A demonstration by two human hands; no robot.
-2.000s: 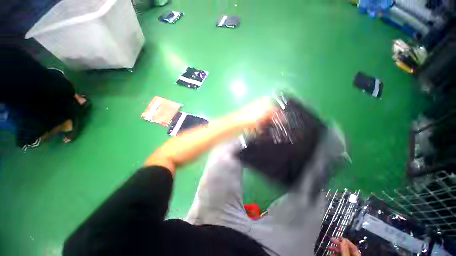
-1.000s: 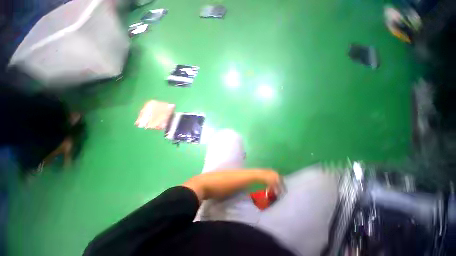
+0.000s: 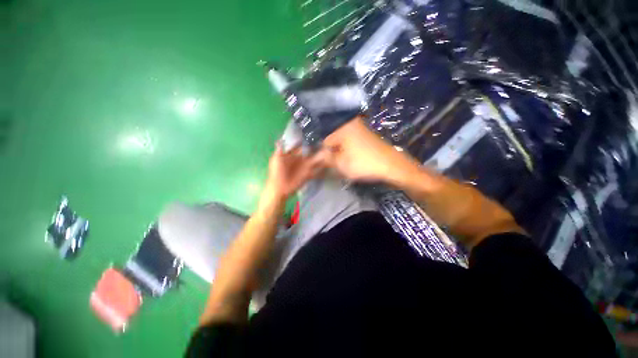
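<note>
A dark polybagged garment (image 3: 325,105) with a pale band is held above my knee, beside the wire cage load. My right hand (image 3: 353,150) is closed at its lower edge; the fingertips are blurred. My left hand (image 3: 297,168) is at its lower left corner, fingers bent and close to my right hand; its grip is too blurred to tell. More dark polybagged garments (image 3: 458,143) with pale bands and strong glare are heaped in the cage at the right.
On the green floor at lower left lie a salmon garment pack (image 3: 116,299), a dark garment pack (image 3: 155,262) touching it, and another dark pack (image 3: 68,228). A pale tub edge (image 3: 15,334) shows at bottom left. A red stool patch (image 3: 294,213) shows between my knees.
The view has turned right towards the cage. My left hand, last seen near my knee, is now beside my right hand, which has come into view with a garment.
</note>
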